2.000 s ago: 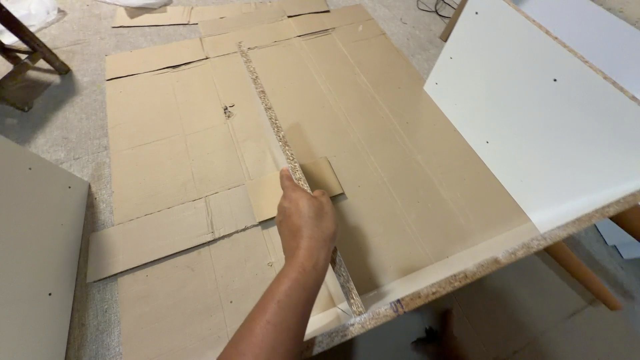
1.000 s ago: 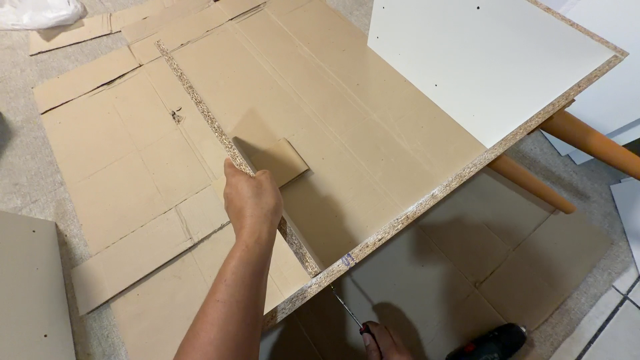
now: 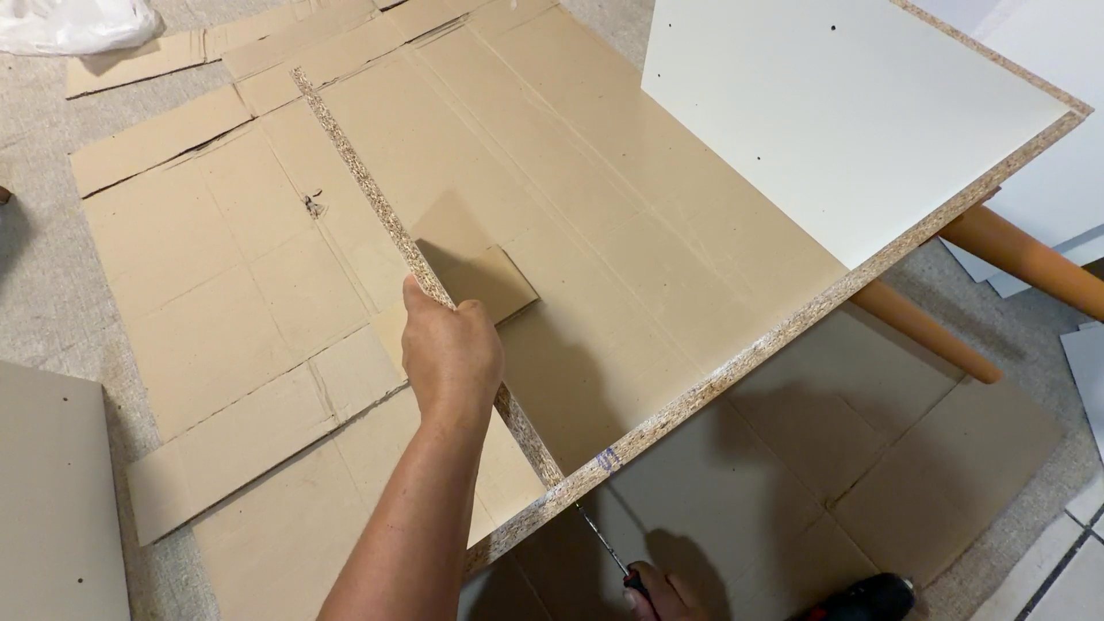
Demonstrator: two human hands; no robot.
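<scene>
My left hand (image 3: 453,354) grips a white-faced particleboard panel (image 3: 366,185) on its raw edge, about midway along. The near end of this panel meets a longer particleboard panel (image 3: 716,379) at roughly a right angle. Below that joint my right hand (image 3: 664,593), partly cut off by the bottom edge, holds a screwdriver (image 3: 636,580) by its dark handle. Its thin metal shaft points up at the outer face of the longer panel, by the joint; the tip is hidden or too small to tell. Blue marks (image 3: 609,459) show on the longer panel's edge.
Flattened cardboard (image 3: 216,285) covers the floor. A white panel (image 3: 802,103) with small holes stands at the right end of the longer panel. Orange-brown tapered legs (image 3: 931,332) stick out beyond it. A dark power tool (image 3: 862,597) lies at bottom right, another panel (image 3: 56,492) at left.
My right hand and the screwdriver, not seen two seconds ago, have come into view below the joint. My left hand keeps its grip on the panel. The view has shifted to the right.
</scene>
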